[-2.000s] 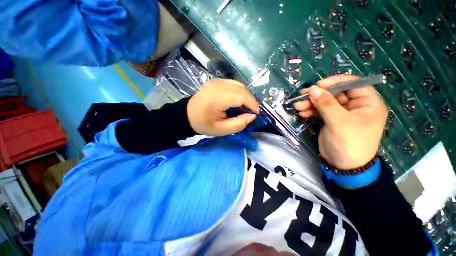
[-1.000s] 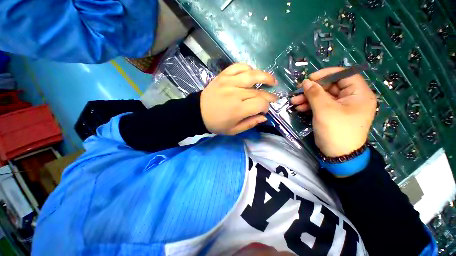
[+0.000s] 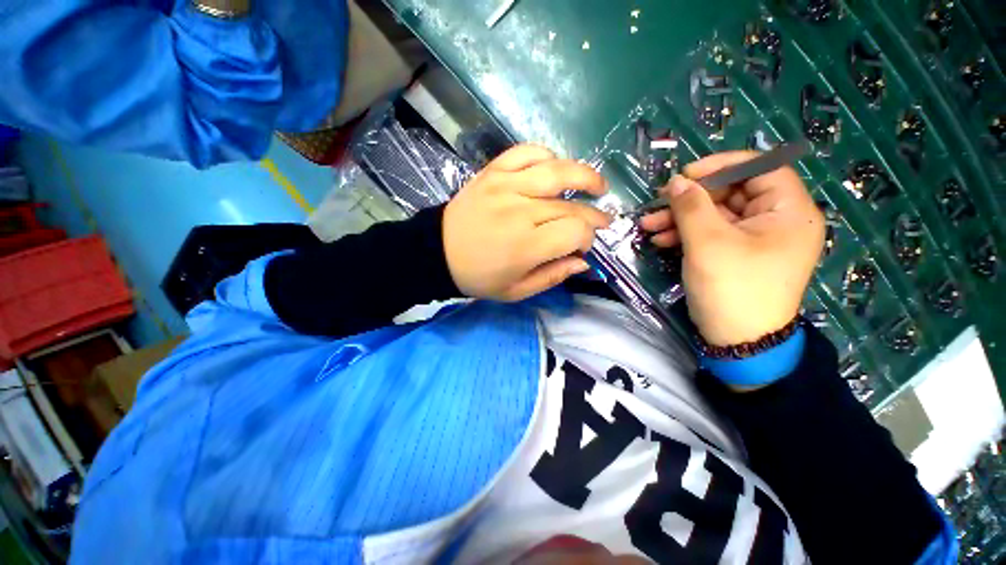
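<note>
My right hand [image 3: 750, 237] holds slim grey tweezers [image 3: 756, 166] between thumb and fingers, their tip pointing left toward my left hand. My left hand [image 3: 524, 223] is at the near edge of the clear blister tray [image 3: 706, 248], its fingertips close to the tweezer tip. A small shiny piece [image 3: 618, 226] shows between the hands; whether the left fingers grip it cannot be told. Dark and silver modules [image 3: 712, 102] sit in the tray pockets. Part of the tray is hidden under my right hand.
A white paper sheet with a grey-brown rectangle [image 3: 907, 422] lies at the right, beside more trays of parts. A neighbour's blue sleeve [image 3: 166, 77] is at the upper left. Crinkled clear plastic [image 3: 408, 166] lies by the green bench edge. Red crates [image 3: 66, 276] stand on the floor.
My left hand has moved right from its curled pose, and its fingers have spread near the tweezer tip. My right hand has shifted slightly left. The neighbour's sleeve has moved.
</note>
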